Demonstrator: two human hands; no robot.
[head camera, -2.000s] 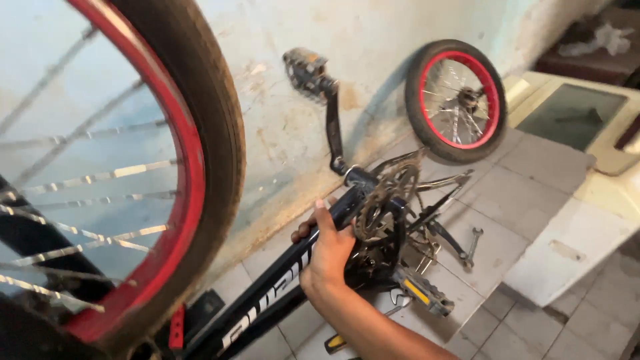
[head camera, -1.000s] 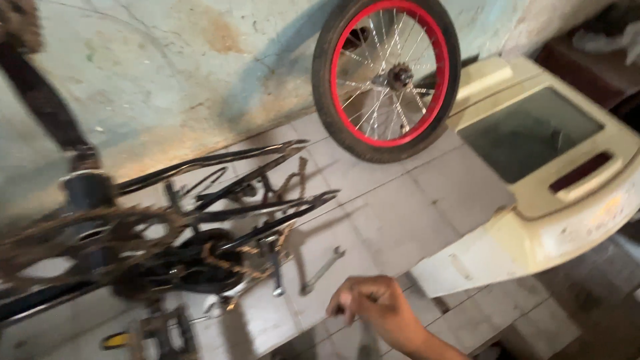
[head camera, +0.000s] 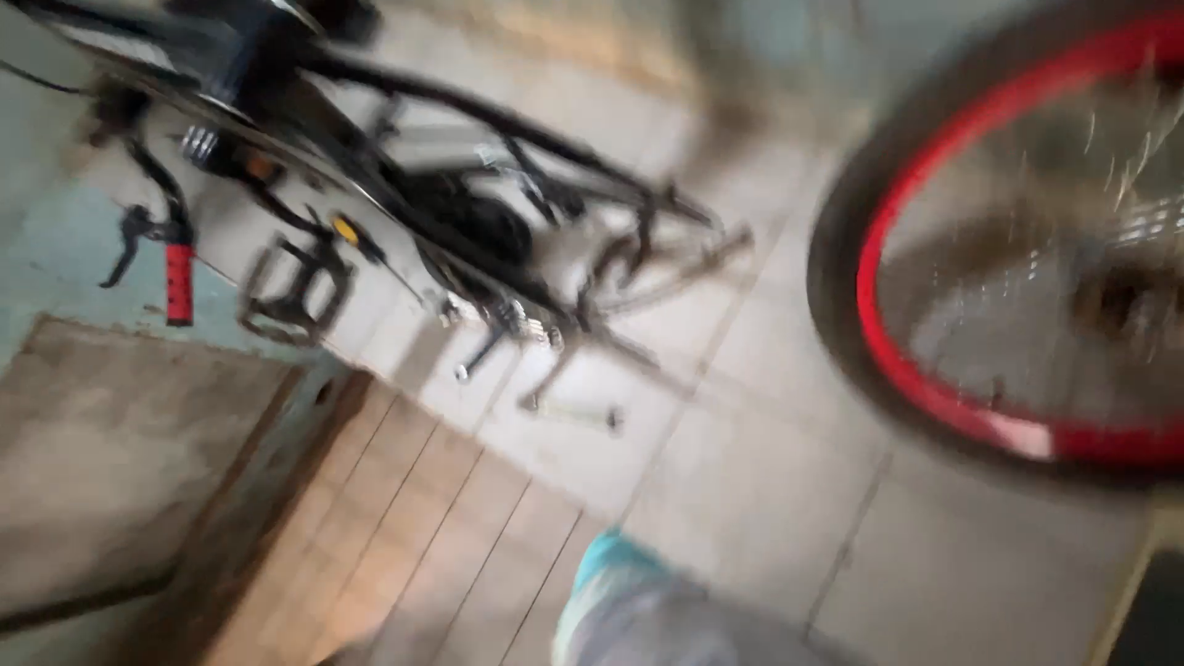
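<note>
Neither of my hands shows in the blurred head view. A black bicycle frame (head camera: 462, 240) lies across the upper left of a tiled surface, its rear stays pointing right. A platform pedal (head camera: 294, 289) and a red handlebar grip (head camera: 178, 282) beside a brake lever (head camera: 129, 245) are at its left. A wheel with a red rim (head camera: 883, 287) fills the right side. Below the rear stays lies a wrench (head camera: 573, 413). A tool with a yellow part (head camera: 346, 228) is near the pedal.
The tiled surface (head camera: 749, 481) has its edge running down through the middle. Clothing in grey and turquoise (head camera: 647, 601) shows at the bottom. A worn, brown-edged panel (head camera: 120, 435) stands at the lower left, and a dark object with a pale border (head camera: 1147, 601) is at the lower right.
The view has swung and tilted strongly. The hand that was on the frame, then over the surface's edge near the wrench, is out of sight.
</note>
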